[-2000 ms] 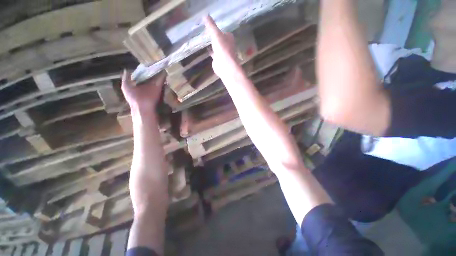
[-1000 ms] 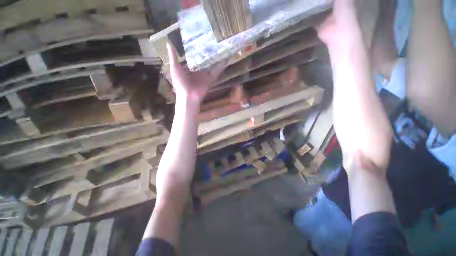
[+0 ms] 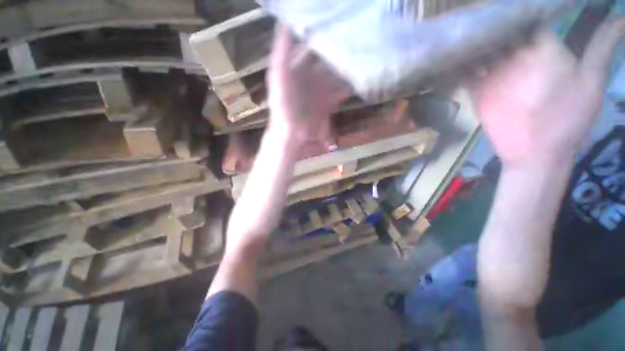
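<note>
A pale pallet (image 3: 384, 51), blurred and cut off by the top edge, is held up high and tilted in front of me. My left hand (image 3: 301, 96) is under its near left corner, palm up, fingers along its edge. My right hand (image 3: 531, 103) is blurred and pressed against the underside of its right part, thumb spread to the right. Behind and below it, a slatted wooden pallet (image 3: 236, 106) lies on a stack with a reddish-brown layer (image 3: 377, 120) and another pale pallet (image 3: 363, 161) under that.
Tall weathered pallet stacks (image 3: 103, 178) stand on the left. Small slatted wooden pieces (image 3: 336, 214) lie low in the middle, over something blue. A person in a dark printed shirt (image 3: 589, 219) is close on the right. A red object (image 3: 452, 195) and grey floor (image 3: 322, 295) show below.
The held pallet has moved right and closer, off the stack, uncovering the slatted pallet beneath. Both my hands have moved right with it. The other person's raised arm is no longer clearly visible.
</note>
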